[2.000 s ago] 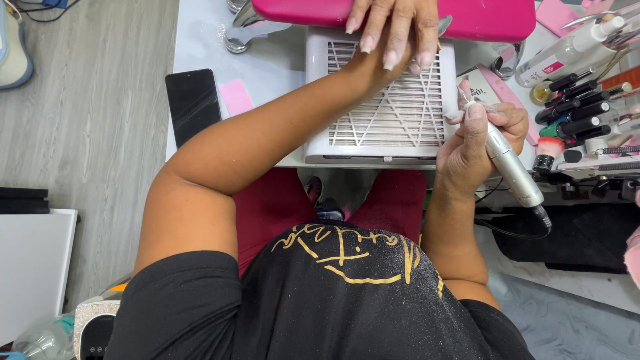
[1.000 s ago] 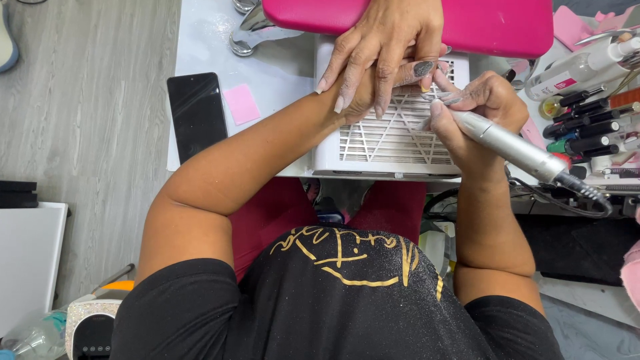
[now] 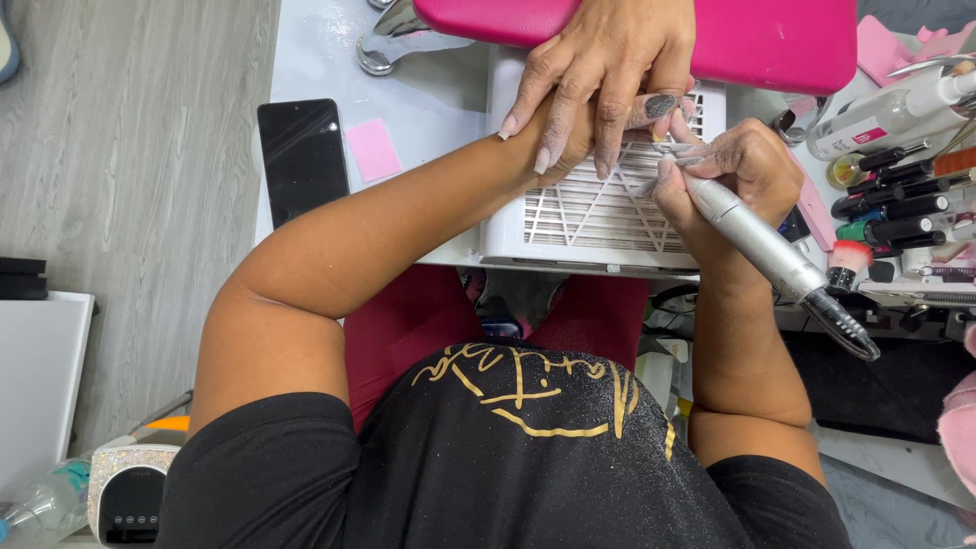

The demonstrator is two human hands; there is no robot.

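My left hand [image 3: 566, 145] lies largely hidden under another person's hand [image 3: 621, 61], above a white slatted dust collector [image 3: 595, 213]. My left thumb, with a dark grey nail, and my fingertips pinch one of that person's fingers; the other fingers drape over my left hand and wrist. My right hand [image 3: 736, 175] grips a silver electric nail drill [image 3: 755, 240] like a pen, cable end toward the lower right. The drill's tip is close to the held fingertip, just right of my left thumb; contact cannot be made out. Pale dust coats both persons' fingers.
A pink padded armrest [image 3: 770, 42] on chrome legs [image 3: 381, 46] spans the top. Left on the table lie a black phone [image 3: 303, 160] and a pink square [image 3: 373, 150]. Polish bottles [image 3: 888, 229], a clear spray bottle [image 3: 869, 126] and a brush [image 3: 846, 263] crowd the right.
The right hand has brought the drill leftward, from apart on the right to beside the held finger. The other person's fingers now lie across my left hand and wrist.
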